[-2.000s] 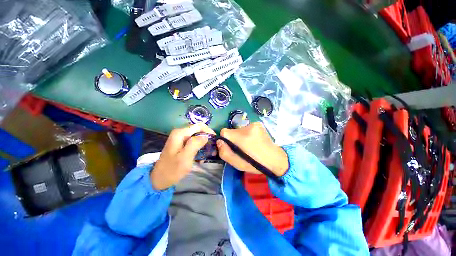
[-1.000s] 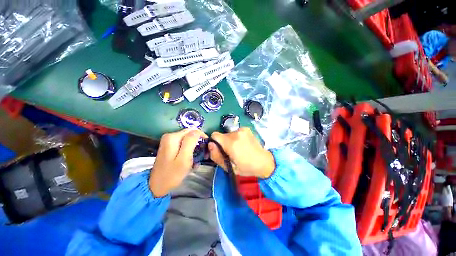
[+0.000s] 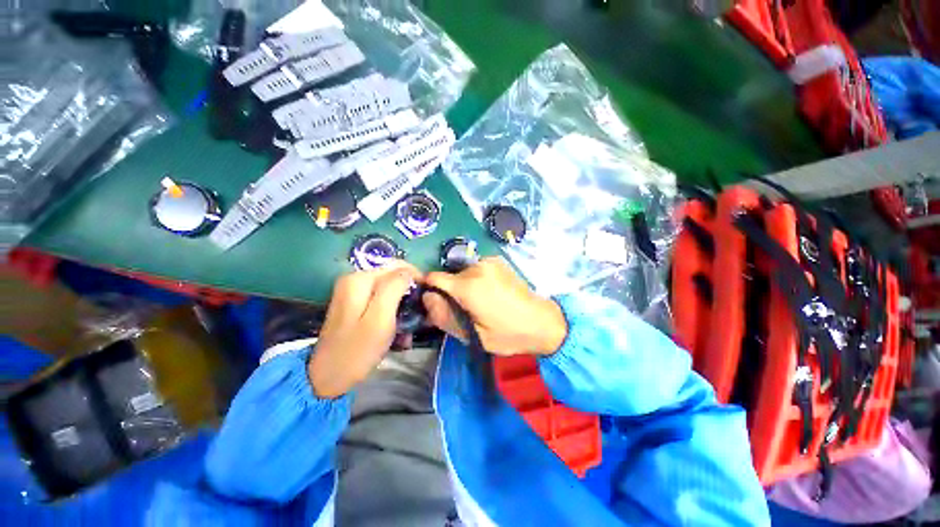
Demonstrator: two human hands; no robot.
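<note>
My left hand (image 3: 361,321) holds a dark watch head (image 3: 411,309) just off the bench edge, above my lap. My right hand (image 3: 498,309) pinches a black strap (image 3: 469,335) against the watch head; the strap trails down below this hand. The fingers of both hands meet and hide the joint between strap and head. Several loose round watch heads lie on the green bench, one at the left with an orange tab (image 3: 183,209), others near my hands, such as the shiny one (image 3: 417,214).
Grey strips (image 3: 340,134) lie fanned on a clear bag (image 3: 423,51). Another clear bag (image 3: 577,185) lies to the right, and one with dark strips (image 3: 72,134) at left. Red trays (image 3: 727,299) with black-strapped watches stand at right. A carton with dark packs (image 3: 93,412) is low left.
The view has shifted, so the bench items sit further left. Both hands stay together on the watch head and strap. The strap now hangs more steeply downward than two seconds ago.
</note>
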